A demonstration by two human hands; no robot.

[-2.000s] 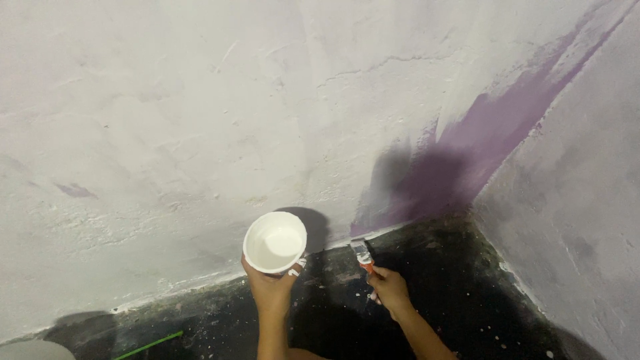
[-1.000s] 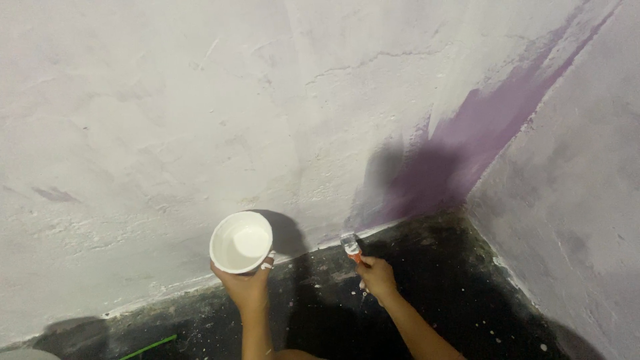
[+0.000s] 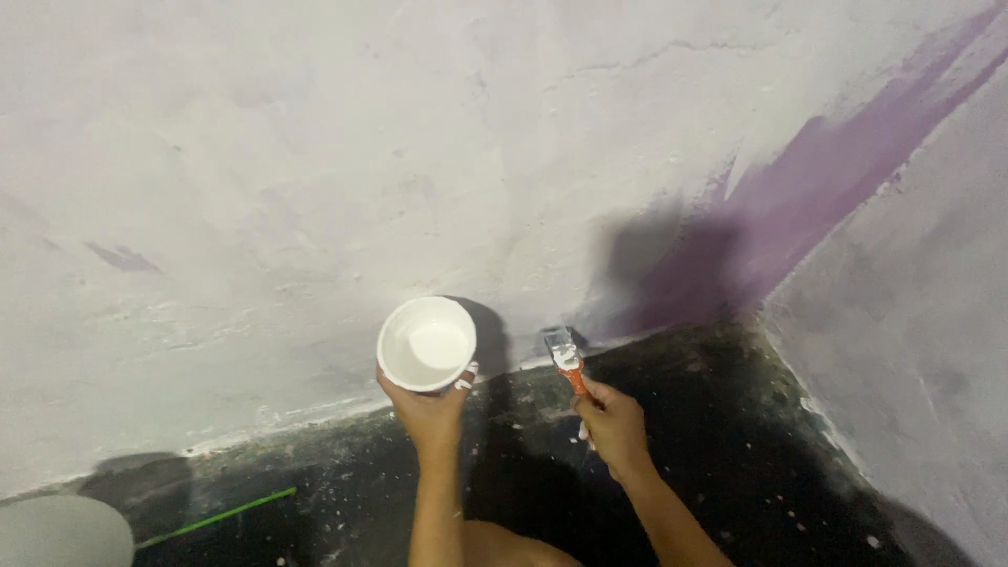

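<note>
My left hand [image 3: 425, 405] grips a white plastic tub [image 3: 427, 344] from below, with white paint [image 3: 439, 347] inside; white paint marks its fingers. To its right, my right hand [image 3: 613, 419] is closed around the orange handle of a paintbrush [image 3: 568, 361]. White paint coats the brush's metal part, and its bristles are at the foot of the wall [image 3: 315, 197], just above the floor edge. The wall is mostly whitish, with a purple patch [image 3: 756, 213] up the corner at the right. Shadows fall on the wall beside the tub and over the purple patch.
The dark floor [image 3: 709, 441] is speckled with paint drops. At the lower left are a rounded pale object [image 3: 63, 531], partly out of view, and a thin green stick [image 3: 220, 517]. A greyish side wall [image 3: 929, 339] meets the painted wall at the right.
The brush has moved leftward along the bottom of the wall compared with two seconds ago. My left hand still holds the tub.
</note>
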